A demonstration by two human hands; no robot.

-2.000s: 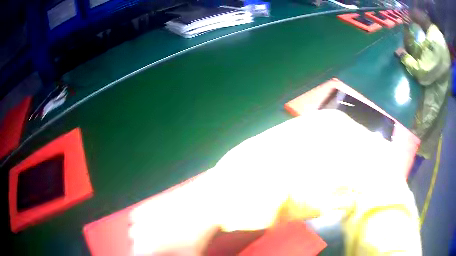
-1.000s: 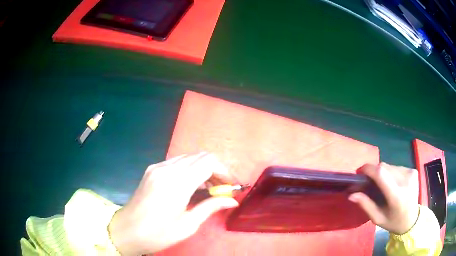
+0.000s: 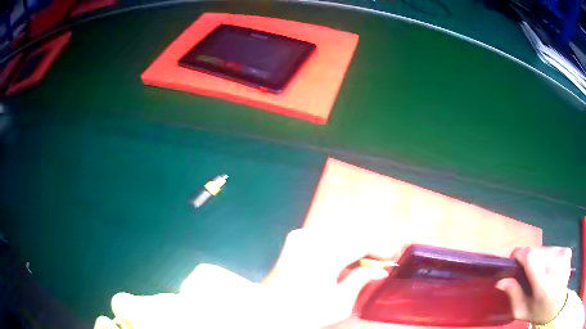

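A dark tablet (image 3: 443, 289) is held tilted above an orange-red foam pad (image 3: 411, 205) at the lower right. My right hand (image 3: 540, 283) grips its right end, thumb on the near face. My left hand (image 3: 340, 276), overexposed, is at the tablet's left edge with a small yellowish plug piece (image 3: 378, 263) in the fingers. The piece is mostly hidden; I cannot tell whether it is inserted. A similar silver and yellow plug piece (image 3: 210, 191) lies loose on the green surface left of the pad.
Another tablet (image 3: 247, 56) lies on an orange pad (image 3: 340, 64) on the green belt beyond. More orange pads (image 3: 48, 61) are at the far left. White-edged sheets (image 3: 552, 58) are at the upper right. A pad edge (image 3: 583, 257) shows at the right rim.
The view has turned, so things sit further right and lower than a second ago. The left hand's plug piece has moved up to the tablet's left edge. The right hand still holds the tablet.
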